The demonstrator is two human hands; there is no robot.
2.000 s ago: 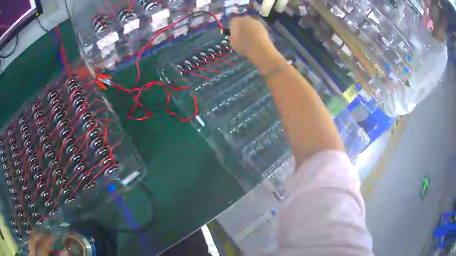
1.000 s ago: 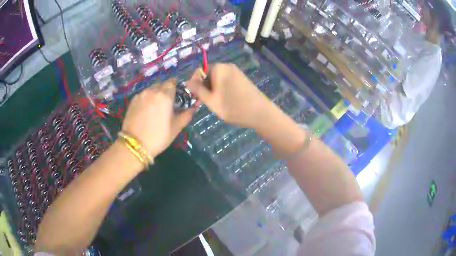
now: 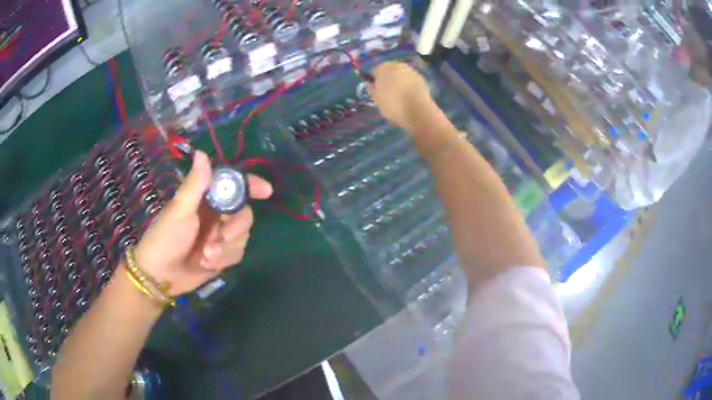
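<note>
My left hand holds a round silver fixture with a pale centre ring, face up, above the green mat. My right hand is closed around the end of a black probe or wired tool, with a thicker red cable running from it. It is at the upper end of the right blister tray, beside a row of small dark components. A shiny part shows at its fingertips, but I cannot tell whether it is gripped. The tray's lower grooves hold no dark components.
A blister tray full of wired components lies at the left. Labelled stacked trays stand behind. A monitor is at the upper left. More clear trays and a person's pale sleeve are at the right.
My hands have moved apart. My right hand has gone up and right to the tray's upper end. My left hand has moved down and left, with the round fixture now facing up.
</note>
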